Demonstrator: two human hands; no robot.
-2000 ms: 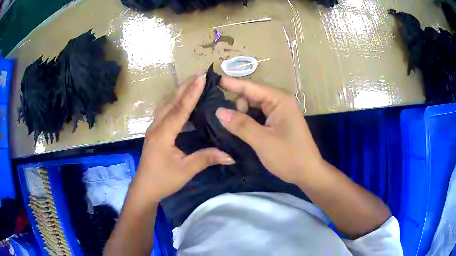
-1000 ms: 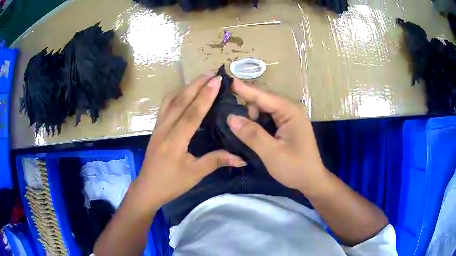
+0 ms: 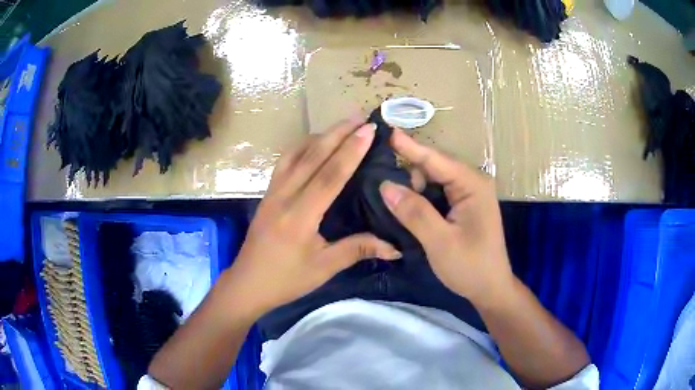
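Observation:
A floppy matte black piece (image 3: 375, 179) is held between my two bare hands at the table's near edge, above my dark-clothed lap. Its narrow tip points up toward the small white oval dish (image 3: 390, 116). My left hand (image 3: 305, 209) lies along its left side, fingertips near the tip and thumb low. My right hand (image 3: 457, 221) pinches its right side between thumb and fingers. The piece's lower part blends into the dark clothing. A thin pale stick (image 3: 442, 109) rests in the dish and sticks out to the right.
Black jagged heaps lie on the table at left (image 3: 164, 95), right (image 3: 674, 129) and far edge (image 3: 533, 15). Another thin stick (image 3: 419, 47) and a purple scrap (image 3: 378, 61) lie beyond the dish. Blue bins (image 3: 217, 247) stand below the near edge; the left one holds ribbed tan parts (image 3: 65, 320).
The view has shifted, so the table, dish and hands appear further right. The hands keep nearly the same hold on the black piece. A white object now shows at the far right edge.

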